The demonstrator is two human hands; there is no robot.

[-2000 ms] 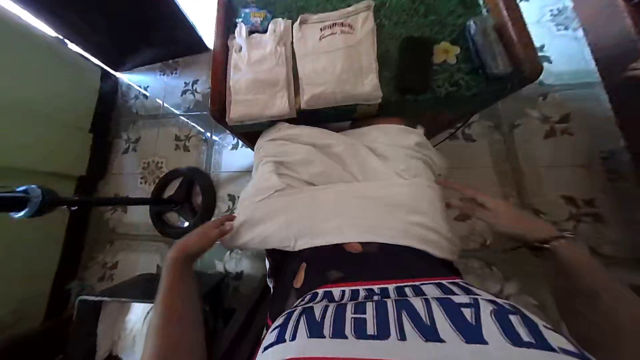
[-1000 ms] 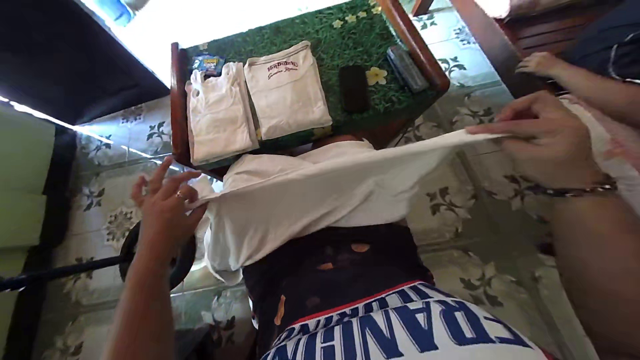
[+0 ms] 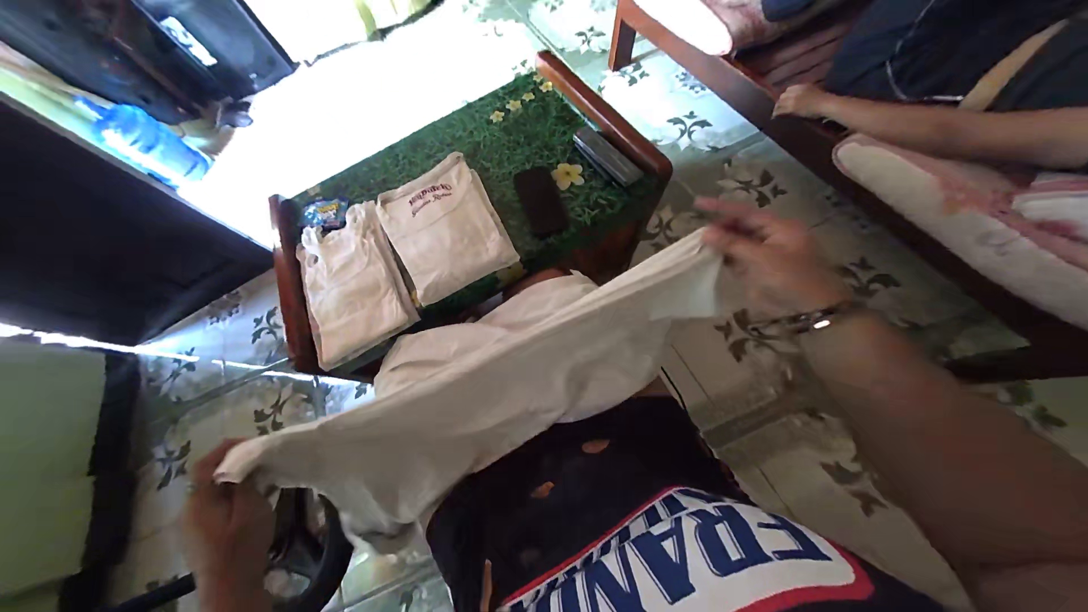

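Observation:
A white cloth garment (image 3: 510,365) is stretched slantwise above my lap, its lower part draped over my legs. My left hand (image 3: 228,501), slightly blurred, grips its left end at the lower left. At the other end, my right hand (image 3: 761,251) pinches the fabric, and a bracelet sits on that wrist. Beyond the cloth, a folded white sleeveless shirt (image 3: 353,297) and a folded white garment with printed writing (image 3: 450,234) lie side by side on a low wooden table with a green grass-patterned top (image 3: 476,136).
On the table are a blue packet (image 3: 324,213), a dark phone-like object (image 3: 541,201) and a grey case-like object (image 3: 608,156). Another person's arm (image 3: 935,132) rests by a wooden bench (image 3: 731,76) at right. A black wheel-like base (image 3: 331,552) stands at lower left; a blue bottle (image 3: 144,140) is upper left.
Two seconds ago the cloth lay over my lap with my hands at its sides. Both hands have since taken hold of it and lifted and stretched it. The view has turned.

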